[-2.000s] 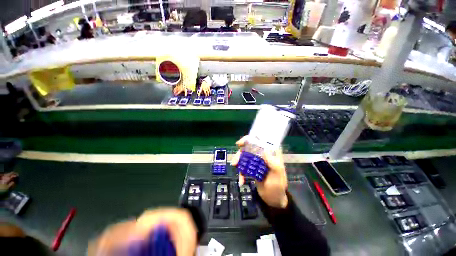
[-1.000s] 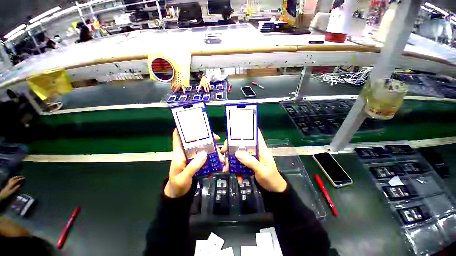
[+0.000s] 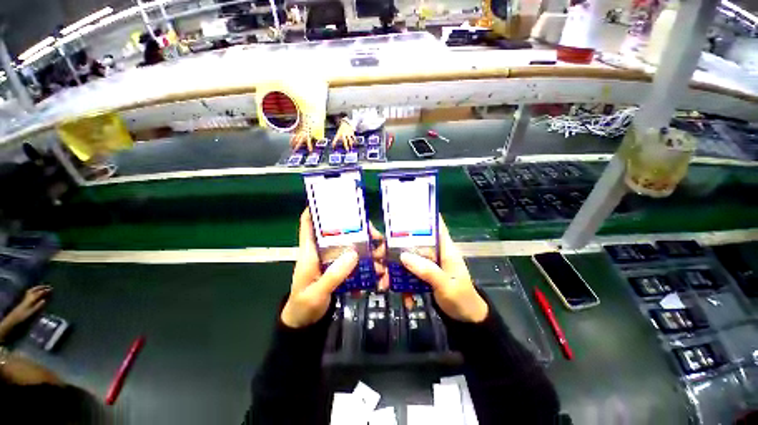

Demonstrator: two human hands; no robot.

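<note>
My left hand (image 3: 312, 286) holds a blue keypad phone (image 3: 339, 206) upright, its thumb on the keys. My right hand (image 3: 453, 286) holds a second blue keypad phone (image 3: 410, 207) beside it, its thumb also on the keys. Both screens are lit white, with small coloured marks along the bottom. The phones are close together, with a narrow gap between them. Below them, a clear blister tray (image 3: 519, 332) holds several black phones lying back up (image 3: 376, 324), partly hidden by my hands and wrists.
White paper slips (image 3: 353, 407) lie at the near edge. A smartphone (image 3: 565, 280) and red pen (image 3: 554, 324) lie right of the tray, another red pen (image 3: 125, 370) left. A filled tray (image 3: 677, 309) and metal post (image 3: 611, 178) stand right. A neighbour's hand (image 3: 25, 307) shows far left.
Two seconds ago my hands were apart, the left blurred and low; they came together with both phones raised. Since one second ago the left phone is more upright and coloured marks show on both screens.
</note>
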